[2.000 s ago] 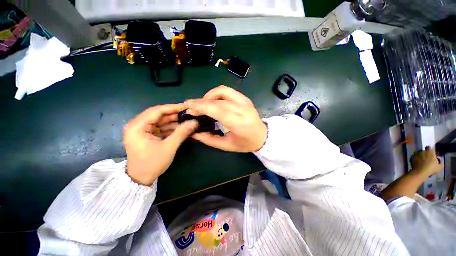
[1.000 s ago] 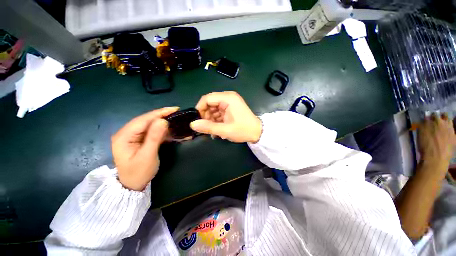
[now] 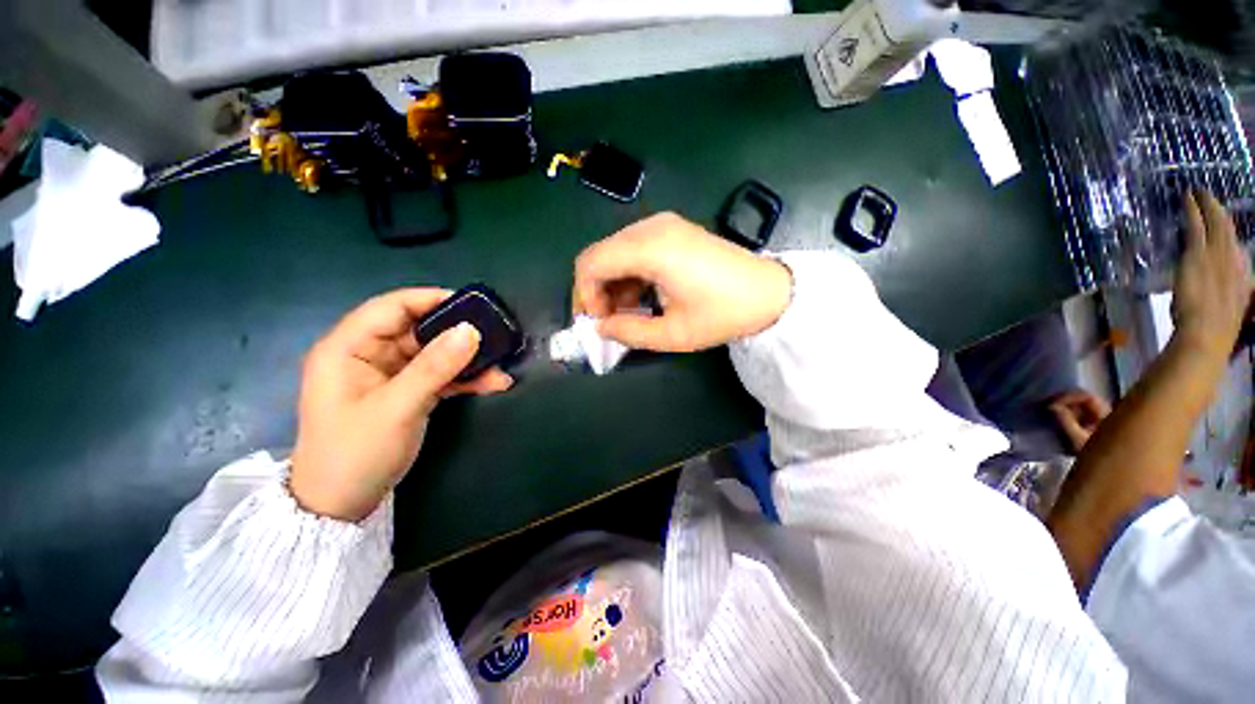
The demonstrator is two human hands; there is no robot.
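My left hand [image 3: 374, 392] holds a black screen-and-frame unit [image 3: 469, 330] between thumb and fingers, its glossy face up, above the mat. My right hand [image 3: 674, 286] is just right of it, apart from the unit, and pinches a small crumpled white wiping cloth [image 3: 592, 344]. A loose display module [image 3: 611, 171] with an orange-gold tail lies beyond my hands. Two empty black watch case frames, one [image 3: 752, 215] nearer and another [image 3: 867, 217] further right, lie on the mat. A third frame [image 3: 413, 237] lies by the stacks.
Two stacks of display modules [image 3: 487, 116] stand at the far edge. A white wipe [image 3: 80, 224] is far left. A whitish bottle [image 3: 875, 50] and white strips [image 3: 984, 135] are at the far right. Clear plastic trays [image 3: 1135, 151] are at right, with another person's hand [image 3: 1211, 275] at them.
My right hand has moved right, off the unit, and the white cloth now shows in its fingers. The unit's face now shows. The other person's hand has moved up onto the trays.
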